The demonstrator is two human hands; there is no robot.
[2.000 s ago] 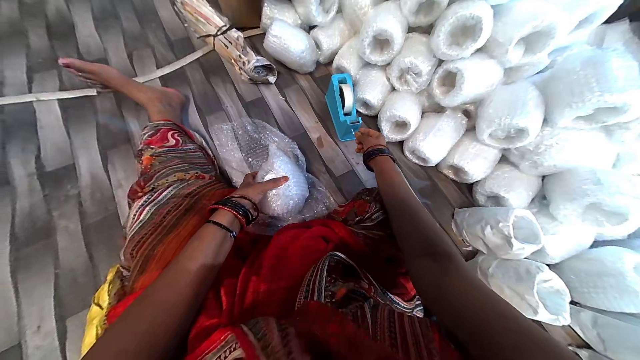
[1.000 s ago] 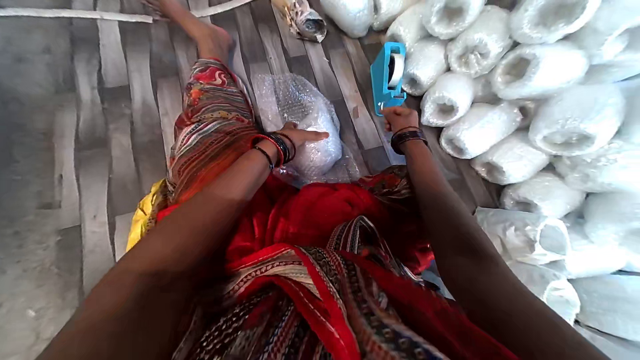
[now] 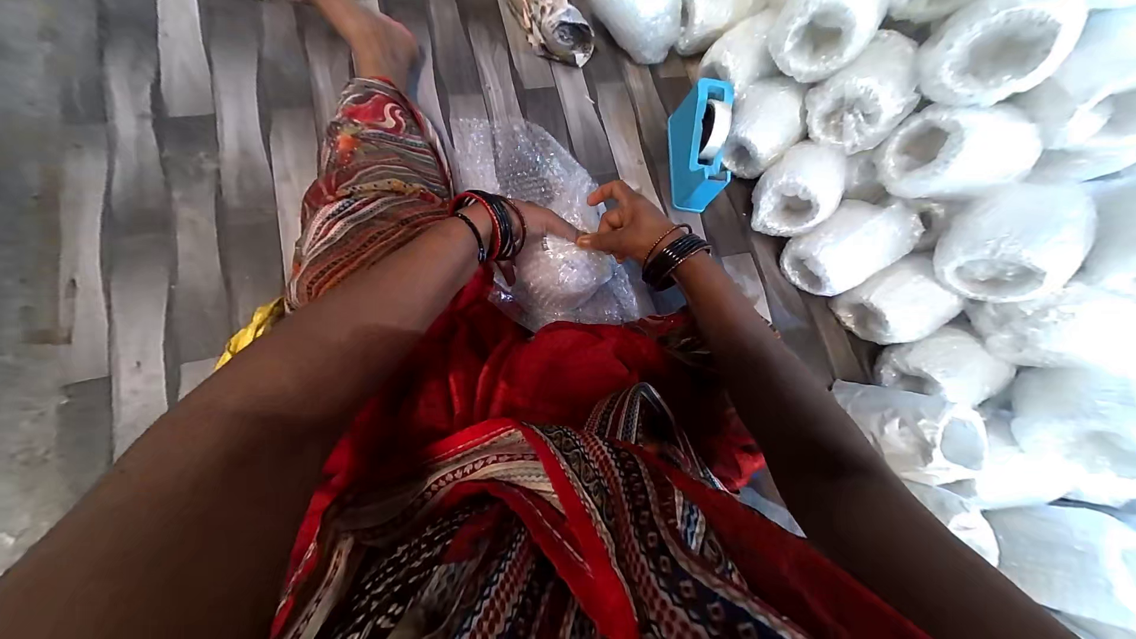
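Observation:
A bundle in clear bubble wrap [image 3: 568,277] lies on the floor against the red cloth of my lap, with a loose flap of the wrap spread out beyond it. My left hand [image 3: 532,229] rests on the bundle's upper left side, its fingers partly hidden. From the right, my right hand [image 3: 626,224] meets it over the bundle, thumb and forefinger close to my left fingertips; whether a strip of tape is between them cannot be made out. The blue tape dispenser [image 3: 697,155] with its white roll stands on the floor just beyond my right hand.
Many bubble-wrapped rolls with hollow ends [image 3: 852,240] are piled along the right side. A crumpled paper-like bundle [image 3: 559,31] lies at the top. My bare foot and patterned trouser leg [image 3: 377,177] stretch across the left. Yellow cloth [image 3: 253,330] shows beside the leg.
My right hand has left the tape dispenser and come left to the bubble-wrapped bundle, close to my left hand. My left hand has stayed on the bundle. The view has shifted.

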